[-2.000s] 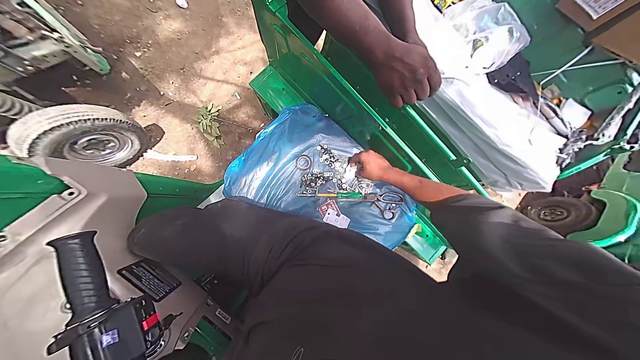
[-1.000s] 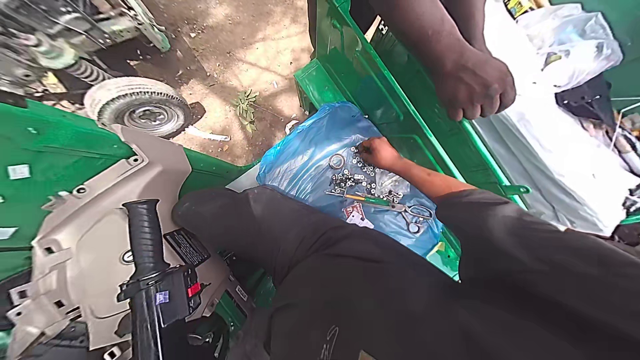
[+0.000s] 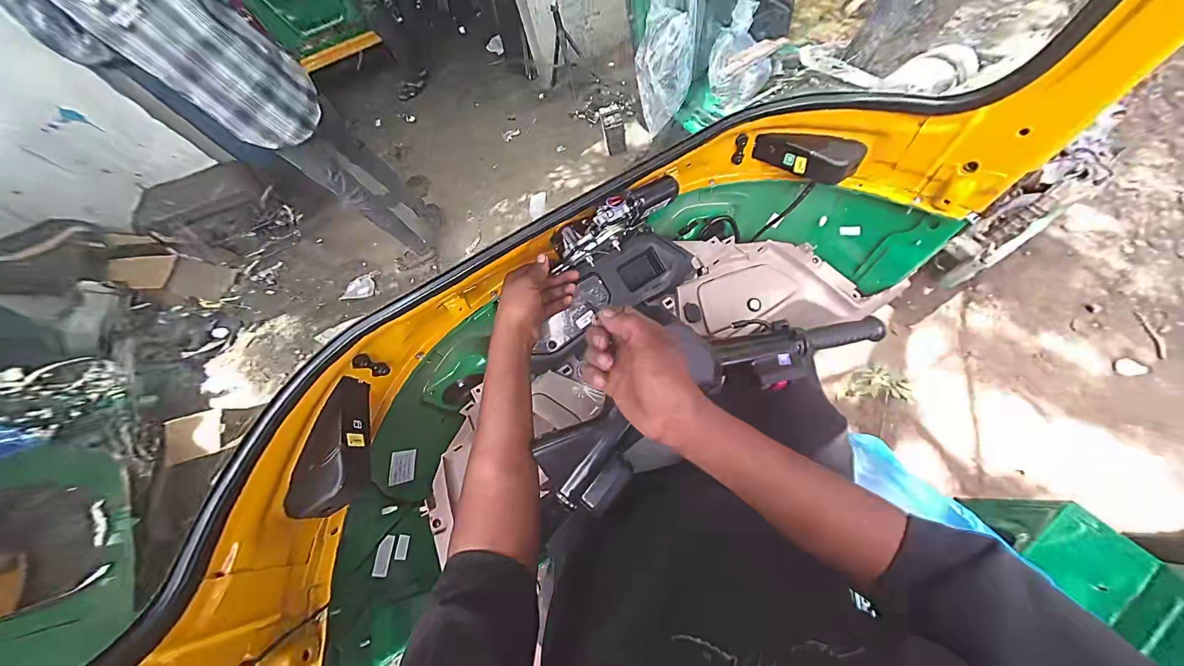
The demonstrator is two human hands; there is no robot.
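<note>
My left hand [image 3: 535, 298] is at the front of a three-wheeler's cab, its fingers apart beside a metal mechanism [image 3: 601, 231] below the windshield frame. My right hand [image 3: 643, 370] is just right of it, fingers curled over the dashboard housing [image 3: 564, 324]; whether something small is between them cannot be told. A dark instrument panel [image 3: 640, 270] lies just beyond both hands. Below and right of them is the handlebar, with a black grip [image 3: 846, 333] at its right end. Part of the blue plastic sheet [image 3: 911, 481] shows at the right, beside my leg.
The yellow windshield frame [image 3: 421, 338] with its black rubber edge curves around the cab. Beige plastic panels [image 3: 758, 287] lie under the handlebar. A person in a checked shirt [image 3: 222, 69] stands outside, upper left. Green metal [image 3: 1101, 564] is at the lower right.
The view has swung widely to the cab's front. My right hand has left the small metal parts on the blue plastic and is over the dashboard. My left hand has come into view.
</note>
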